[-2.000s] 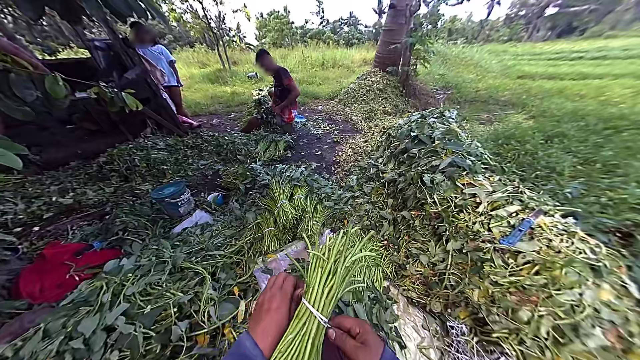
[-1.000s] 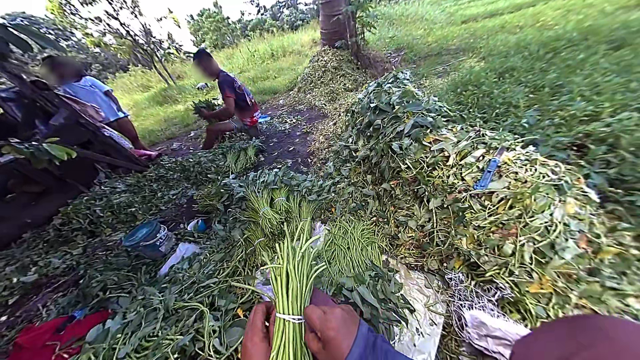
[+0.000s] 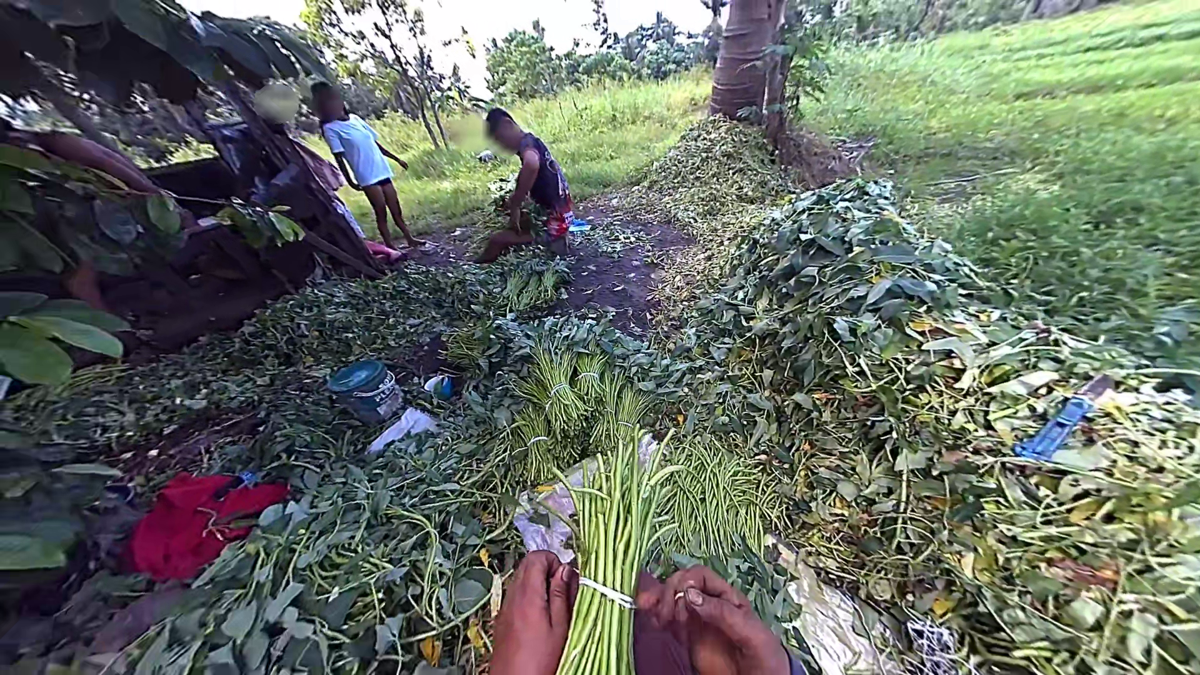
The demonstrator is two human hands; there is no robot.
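A bundle of long green stems stands upright at the bottom centre, a white band around its middle. My left hand grips the bundle from the left, its thumb near the band. At the right side of the bundle is my right hand, fingers curled, thumb and forefinger together close to the band's end; whether they pinch it I cannot tell. Just beyond lie several banded bundles of the same stems. Loose stems are spread to the right of the held bundle.
Leafy cuttings are heaped to the right, with a blue-handled knife on them. A lidded bucket, a white plastic piece and a red cloth lie left. One person crouches farther off; another person stands behind, left.
The person at the far left, bent or seated before, now stands upright. Both my hands remain at the banded bundle; my right fingers have shifted and curled beside it. The view has swung.
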